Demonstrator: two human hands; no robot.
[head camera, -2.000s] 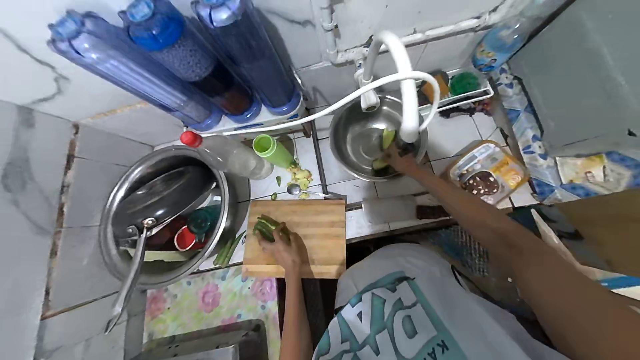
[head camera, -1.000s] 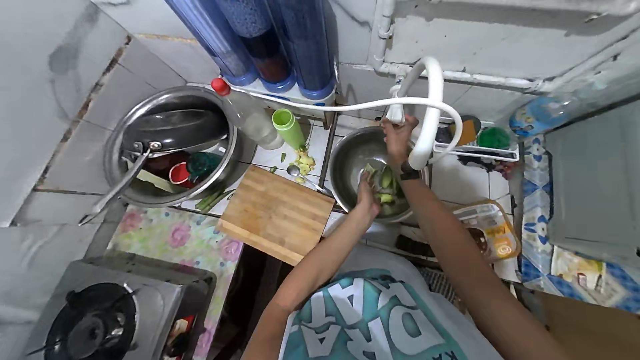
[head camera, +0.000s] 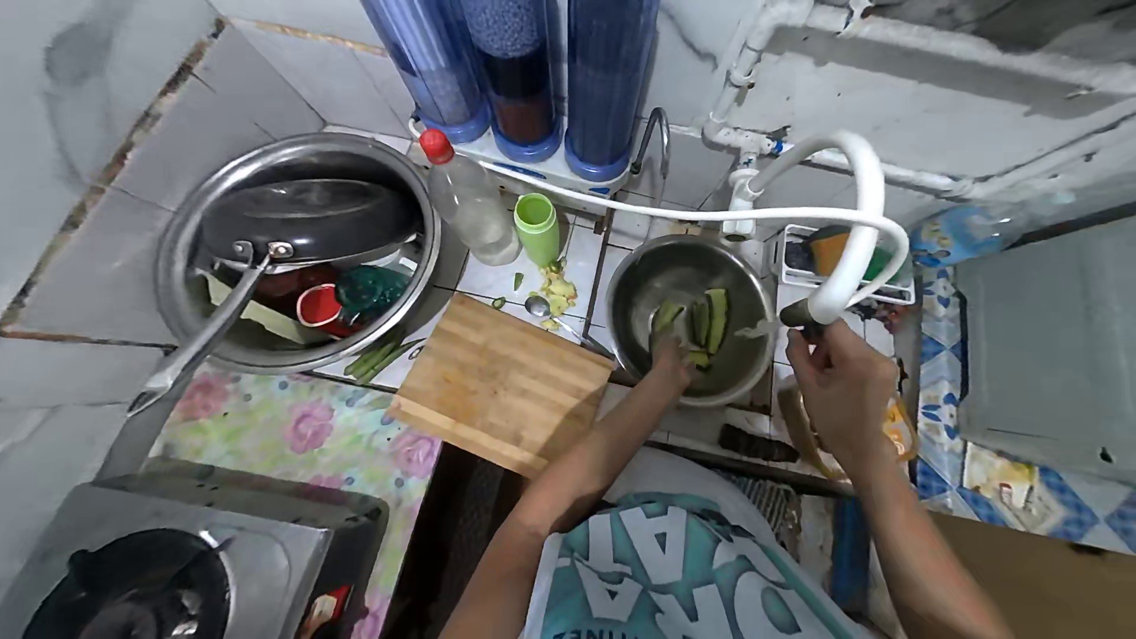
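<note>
Long green vegetable pieces (head camera: 717, 321) lie inside a round steel bowl (head camera: 619, 342) at the middle right. My left hand (head camera: 672, 359) reaches into the bowl against these pieces; its fingertips are partly hidden, so a hold cannot be confirmed. My right hand (head camera: 839, 373) grips the dark end of the white faucet hose (head camera: 854, 266) just right of the bowl. From that end a stream of water runs toward the bowl's right side. Left of the bowl is a bare wooden cutting board (head camera: 506, 386). A spoon (head camera: 538, 306) and yellowish scraps (head camera: 557, 291) lie behind the board.
A large steel basin (head camera: 169, 266) with a pan (head camera: 311, 217) and cups stands left. Behind are a red-capped bottle (head camera: 470, 204), a green tumbler (head camera: 537, 232) and blue filter cylinders (head camera: 612, 89). A gas stove (head camera: 293, 550) is at lower left, a white caddy (head camera: 794, 266) at right.
My left hand has left the cutting board, where it was on green pieces two seconds ago, and is now in the bowl. My right hand has moved from the bowl to the hose end. The view has shifted.
</note>
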